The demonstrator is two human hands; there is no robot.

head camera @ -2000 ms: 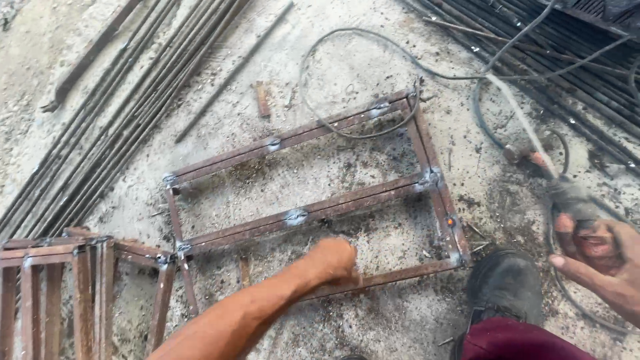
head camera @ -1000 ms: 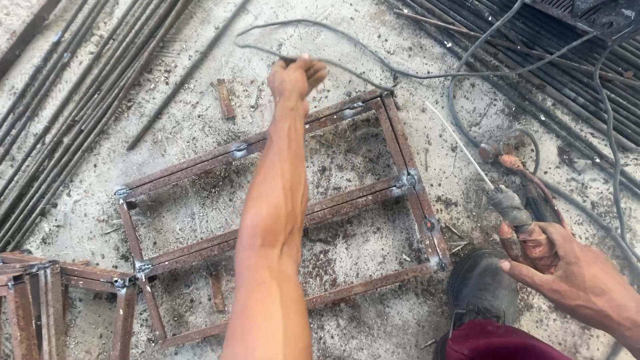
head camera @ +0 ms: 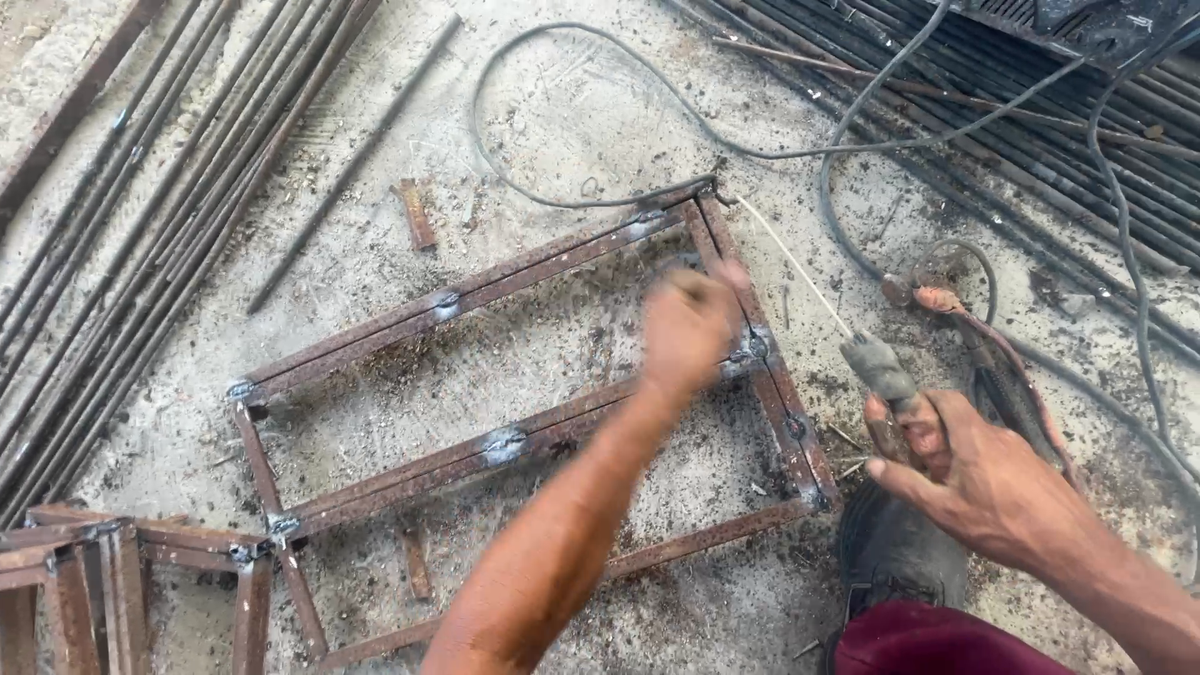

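A rusty welded frame of angle steel (head camera: 375, 492) lies on the rough concrete, with bluish-grey weld spots along its bars. Over its right part is my left hand (head camera: 691, 314), blurred, fingers curled; whether it holds anything or touches the bar cannot be told. My right hand (head camera: 966, 469) grips a welding electrode holder (head camera: 881, 370) just right of the frame. From the holder a pale welding electrode (head camera: 792, 262) points up and left toward the frame's top right corner, where a thin grey cable (head camera: 600, 201) ends at the steel.
Steel rods (head camera: 178, 187) lie in a bundle at upper left, and more dark rods (head camera: 937, 103) at upper right. A second rusty steel frame (head camera: 122, 581) stands at lower left. My shoe (head camera: 900, 544) is beside the frame's lower right corner. Cables (head camera: 1125, 216) loop along the right.
My left hand was over the frame's lower bar, then reached up by the cable loop, and is now back lower, over the right part. My right hand keeps its hold on the electrode holder.
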